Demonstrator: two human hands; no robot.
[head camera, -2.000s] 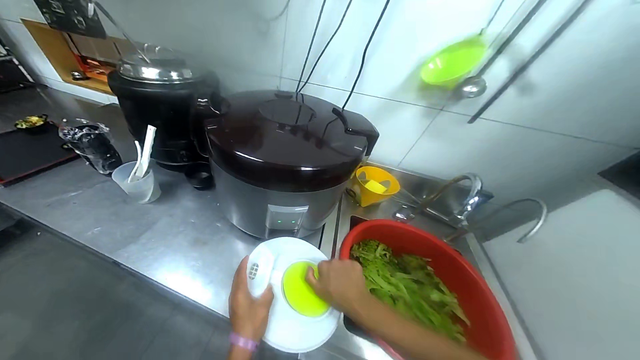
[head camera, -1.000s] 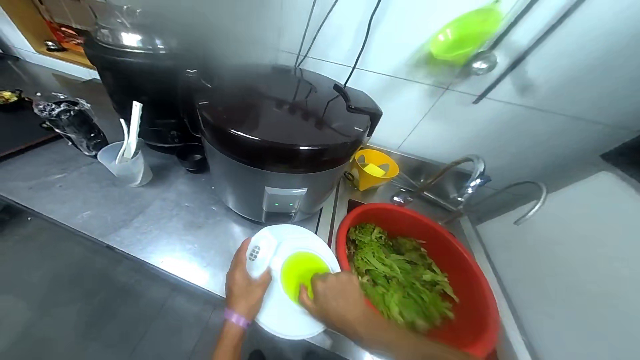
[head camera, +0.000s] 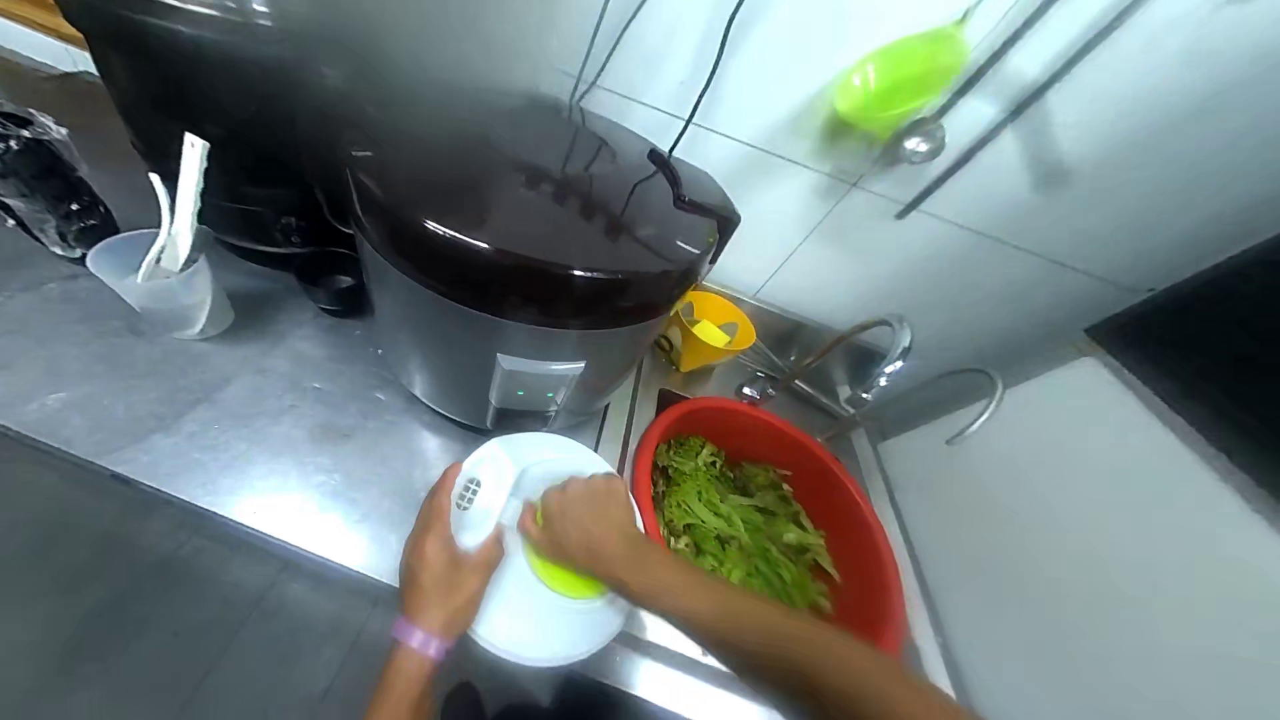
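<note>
A white salad spinner lid (head camera: 540, 625) with a lime-green round centre (head camera: 570, 578) lies at the counter's front edge. My left hand (head camera: 445, 560), with a pink wristband, grips the lid's left rim beside a white raised part with a small grille. Over the green centre, my right hand (head camera: 580, 525) is closed on what looks like the spinner's crank knob, which its fingers hide. Just to the right stands a red basin (head camera: 875, 560) holding shredded green lettuce (head camera: 740, 520); my right forearm crosses over its near side. The bowl under the lid is not visible.
A large rice cooker (head camera: 450, 350) stands behind the spinner. A plastic cup (head camera: 195, 300) with white utensils and a small black cup (head camera: 332, 282) are left. A yellow container (head camera: 720, 335) and metal faucets (head camera: 885, 365) stand behind the basin. A green strainer (head camera: 900, 80) and ladle hang above.
My right hand has moved over the green centre, from its right and lower side toward its upper left. My left hand stays on the lid's rim. The view has moved somewhat.
</note>
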